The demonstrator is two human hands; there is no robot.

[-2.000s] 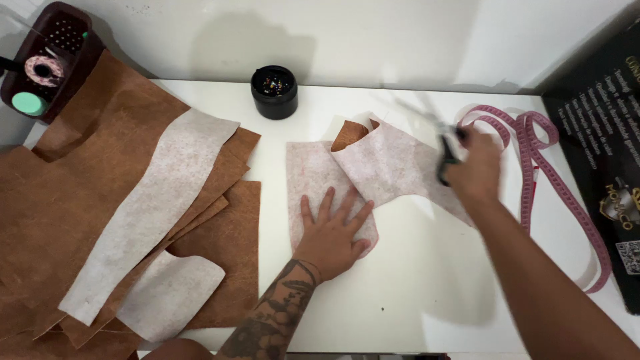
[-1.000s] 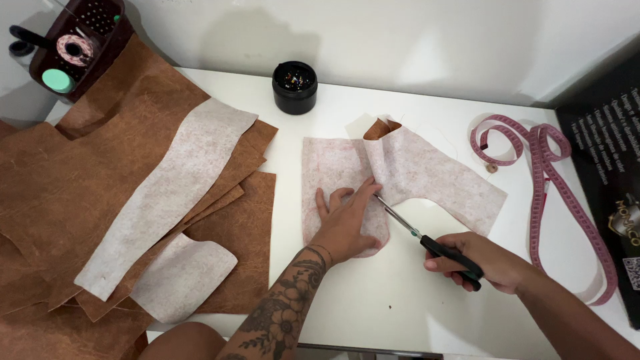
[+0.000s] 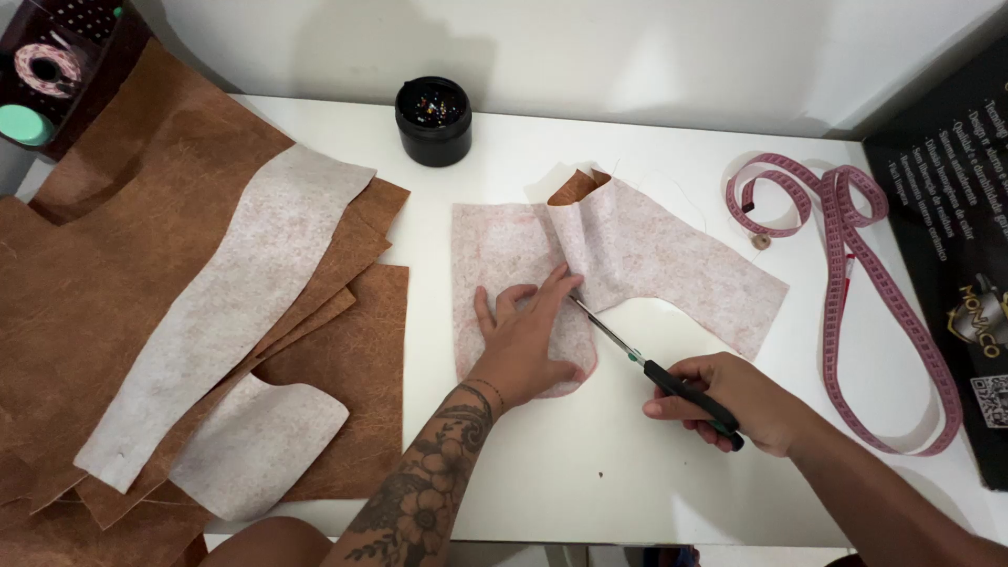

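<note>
My left hand (image 3: 524, 335) presses, fingers spread, on a piece of brown faux leather lying with its pale fabric backing (image 3: 504, 244) up. My right hand (image 3: 709, 398) grips black-handled scissors (image 3: 630, 350). The blades point up and left, and their tips meet the material's edge beside my left fingertips. The material folds over at the middle, where a bit of its brown face (image 3: 581, 187) shows. From there it stretches right as a pale strip with a curved lower edge. Whether the blades are apart is hard to tell.
Brown faux leather sheets (image 3: 94, 291) cover the left side, with two pale-backed cut pieces (image 3: 228, 315) on them. A black jar (image 3: 434, 126) of small beads or pins stands at the back. A pink measuring tape (image 3: 835, 315) lies right, beside a black printed box (image 3: 961, 236). A dark basket (image 3: 94, 94) is upper left.
Two seconds ago my right hand was farther up and right with the scissors near the strip; now the blades are beside my left fingertips. My left fingers have moved up toward the fold.
</note>
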